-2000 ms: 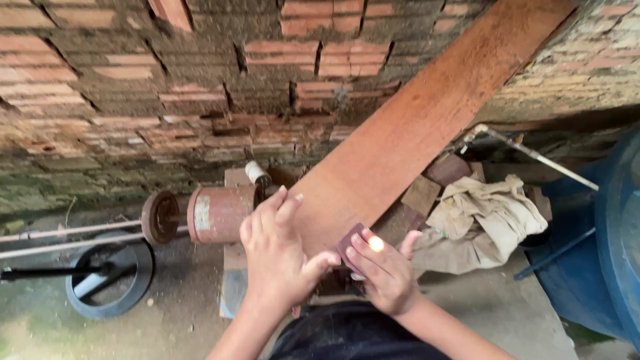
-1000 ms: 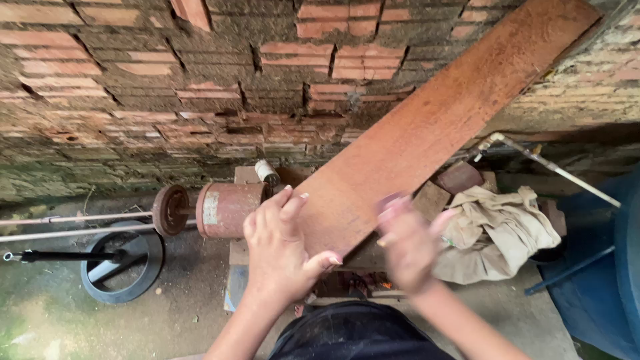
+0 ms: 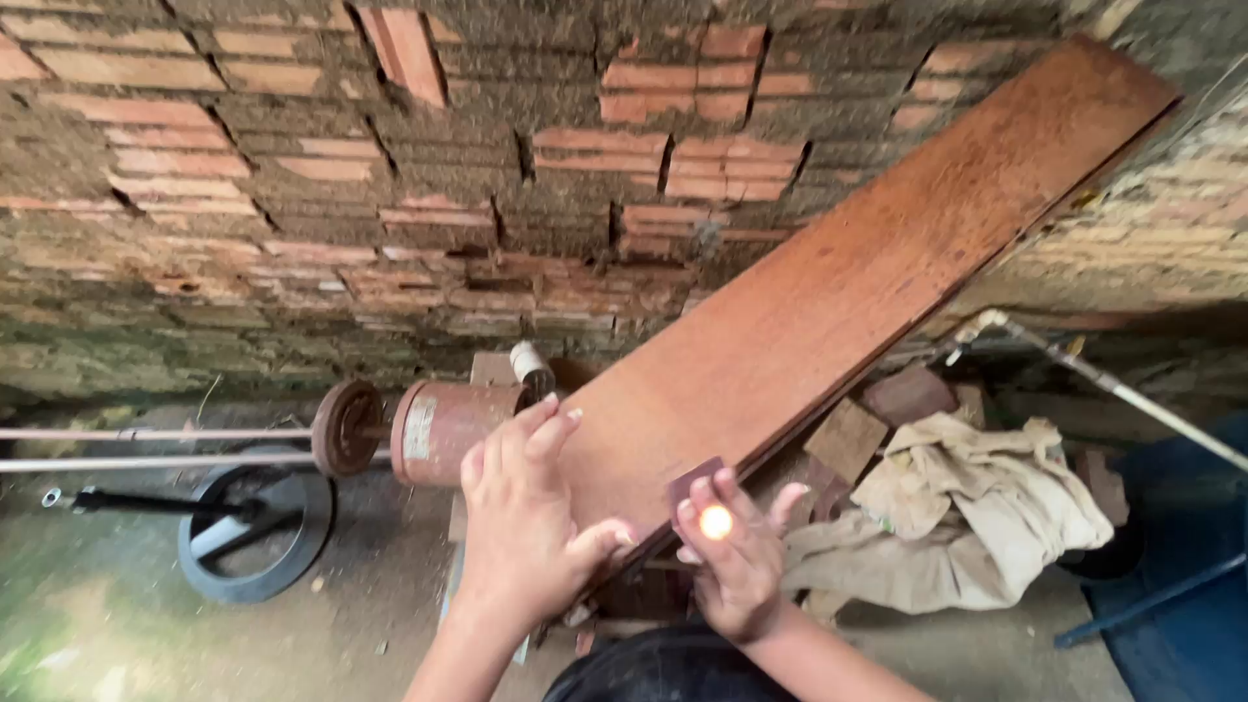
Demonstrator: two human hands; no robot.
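A long reddish-brown wooden board (image 3: 829, 283) slants from the lower middle up to the right corner of the wall. My left hand (image 3: 522, 497) rests on the board's near end at its left edge, fingers pointing up and the thumb spread toward the near edge. In my right hand (image 3: 736, 546) is a small dark reddish piece, probably sandpaper (image 3: 694, 480), held under the fingers at the board's right edge near its low end. A bright spot of light falls on the right fingers. The board's underside is hidden.
Behind the board rises a rough brick wall (image 3: 604, 156). To the left are a rusty metal cylinder (image 3: 453, 434), a round disc (image 3: 346, 427), rods and a black ring-shaped base (image 3: 255, 526). Beige cloth (image 3: 955, 517), bricks (image 3: 848, 439), a pipe (image 3: 1121, 385) and a blue container (image 3: 1180, 604) are at the right.
My right hand, blurred in motion a second ago, now shows sharply against the board's right edge with the dark piece. The left hand keeps its place on the board's near end.
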